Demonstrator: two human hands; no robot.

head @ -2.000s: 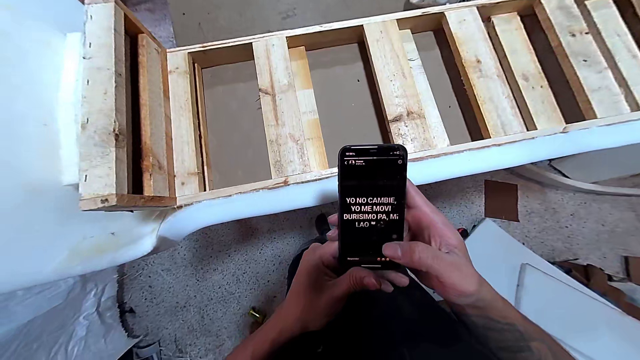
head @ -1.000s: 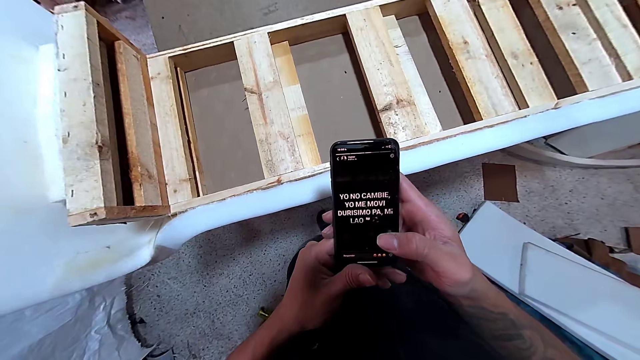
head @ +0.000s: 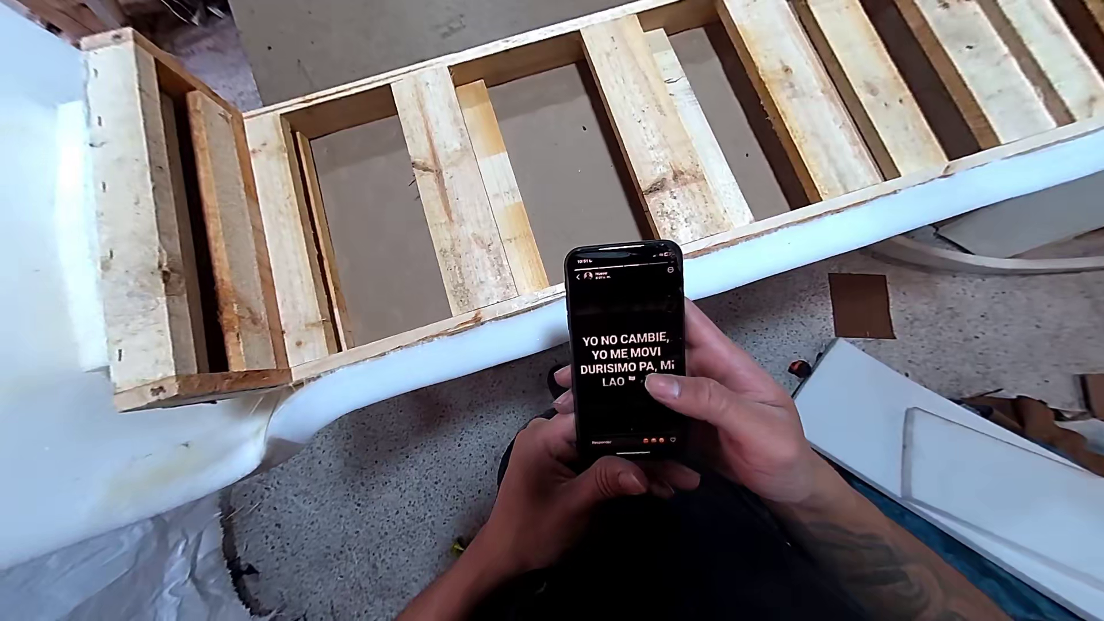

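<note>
A black smartphone (head: 628, 302) is held upright at the middle of the view, its dark screen lit with white writing. My left hand (head: 573, 474) grips its lower left side, with the thumb near the bottom edge. Around the right side wraps my right hand (head: 750, 414), its thumb resting on or just over the lower part of the screen. The fingers behind the phone are mostly hidden. Beyond the phone lies a long wooden frame (head: 466, 203) with cross slats, edged by white foam (head: 483, 339) along its near side.
A raised slatted wooden end section (head: 129, 224) stands at the left, against more white foam (head: 52, 431). Plastic sheeting (head: 147, 569) lies at the lower left. On the speckled floor (head: 345, 509), to the right, are a brown square piece (head: 862, 306) and white panels (head: 992, 448).
My right thumb has moved up the screen from near its lower edge. Both hands have stayed on the phone, and the screen shows the same writing.
</note>
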